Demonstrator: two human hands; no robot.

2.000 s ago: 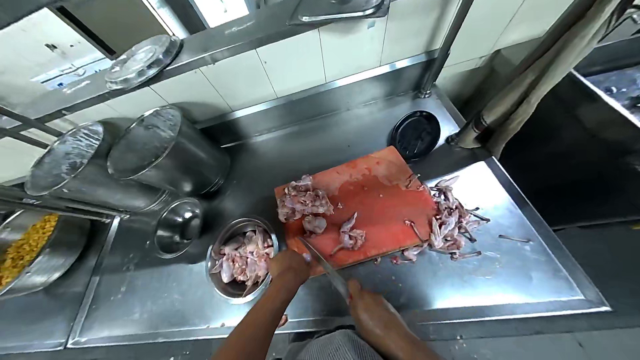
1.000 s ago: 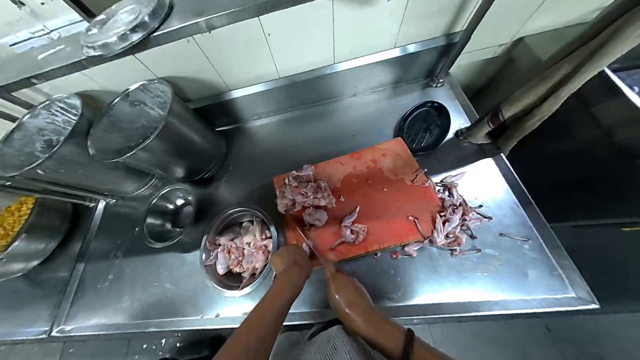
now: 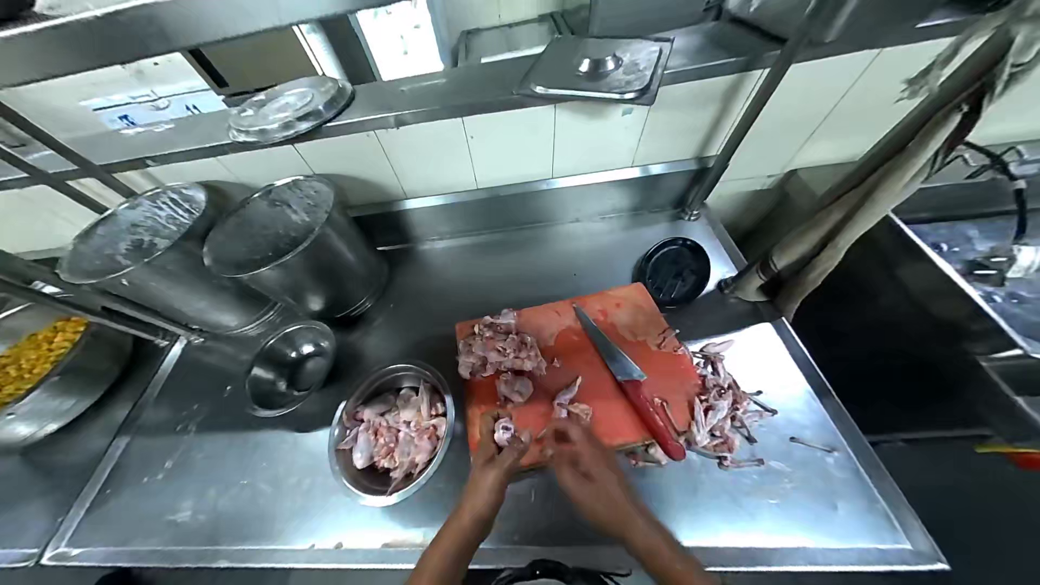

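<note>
My left hand grips a small piece of raw meat at the near edge of the orange cutting board. Close on its right is my right hand, blurred, its fingers beside another small raw piece; whether it holds anything is unclear. A knife with a red handle lies on the board, its blade pointing away. Cut raw meat is piled at the board's far left, with a single lump below it. Left of the board, a steel bowl contains raw pieces.
Thin bony scraps lie at the board's right. A black round dish sits behind it. An empty steel bowl and two tall steel pots stand left. A cloth-wrapped post rises at the right.
The knife, in my right hand in the earlier frames, now lies on the board, let go. My right hand has come over beside the small pieces near my left hand.
</note>
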